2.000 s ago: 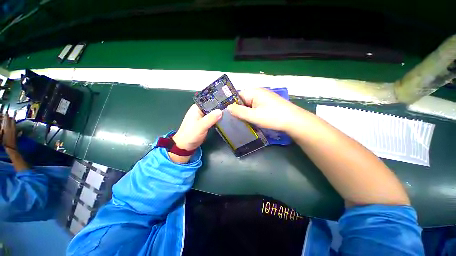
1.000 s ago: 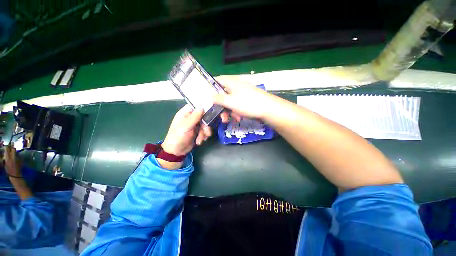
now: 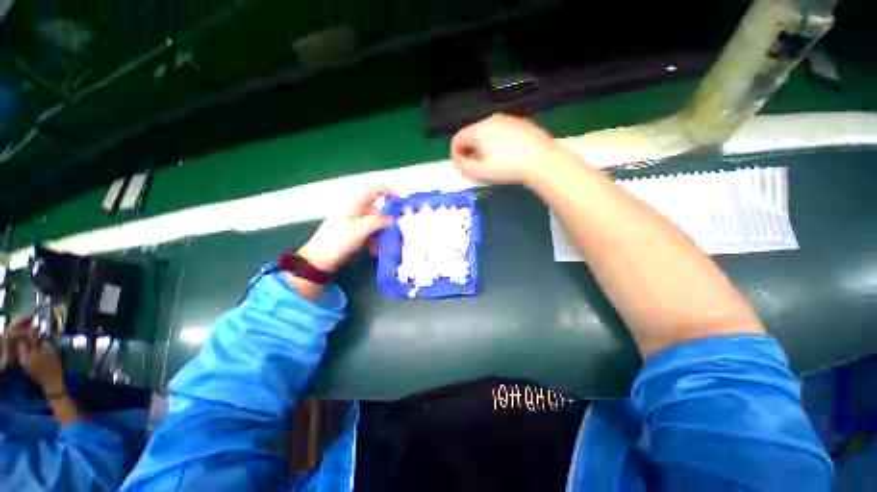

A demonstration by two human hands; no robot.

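The blue parts tray lies on the dark green bench, with a heap of small white pieces in it. My left hand, with a dark red wrist strap, is at the tray's upper left corner. A small white spot shows at its fingertips; whether it grips that or the tray rim is unclear. My right hand is over the belt's white edge, its fingers curled, with no phone visible in it. A small dark slab with a bright edge lies at the long black tray behind that hand.
A sheet of white strips lies right of my right forearm. The long black tray and two waiting phones are on the green line. A taped post stands upper right. At left are a black boxed device and a neighbour's hands.
The phone has left both my hands. My right hand has moved up and right, my left hand slightly left to the tray. The tray is now uncovered, and a dark slab shows at the long black tray.
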